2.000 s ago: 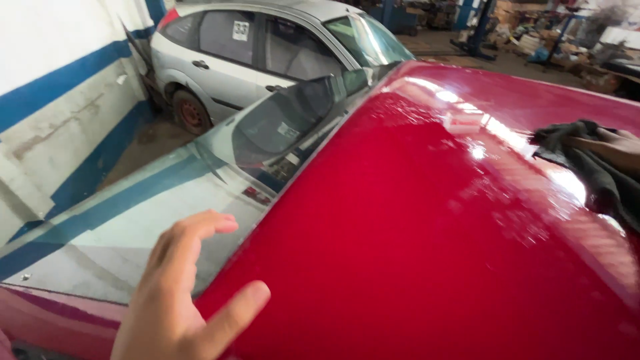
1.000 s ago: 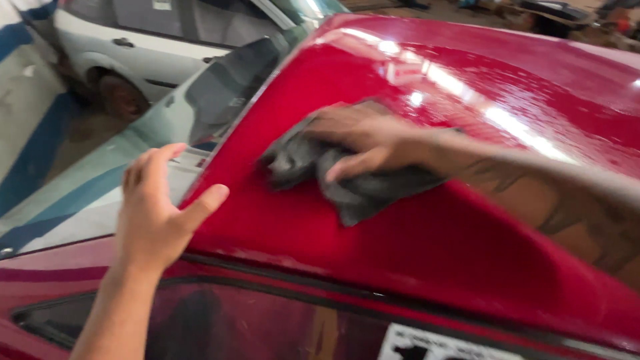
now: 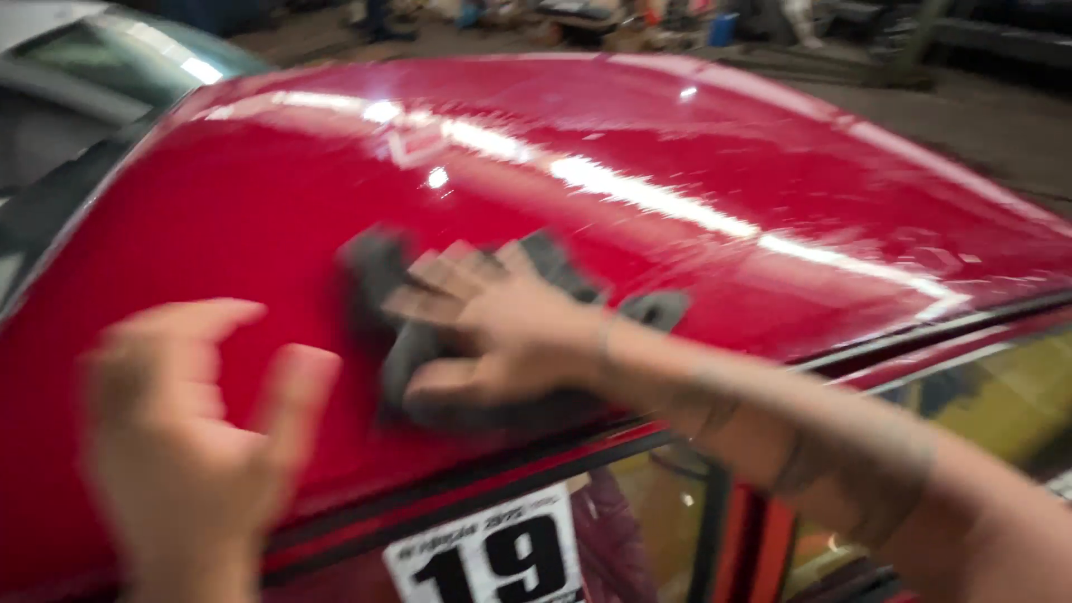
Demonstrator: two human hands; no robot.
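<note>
The glossy red roof of a car (image 3: pixel 276 193) fills the middle of the head view, with streaks and bright light reflections across it. My right hand (image 3: pixel 502 327) lies spread on a dark grey cloth (image 3: pixel 402 360) and presses it against the roof near the side edge; both are blurred. The cloth bunches out around the fingers and past the wrist. At the lower left, my left hand (image 3: pixel 201 419) is raised with thumb and fingers apart, holding nothing. Whether it touches the roof cannot be told.
Below the roof edge, a side window carries a white sticker (image 3: pixel 494 553) with printing. The windshield (image 3: pixel 50 218) slopes down at left. Another car (image 3: pixel 100 59) stands at upper left. Behind the roof, a blue container (image 3: pixel 722 29) and clutter stand on the floor.
My right hand and the cloth have come from the far right of the roof to the part near the side window. My left hand stays raised with nothing in it. The view has swung right.
</note>
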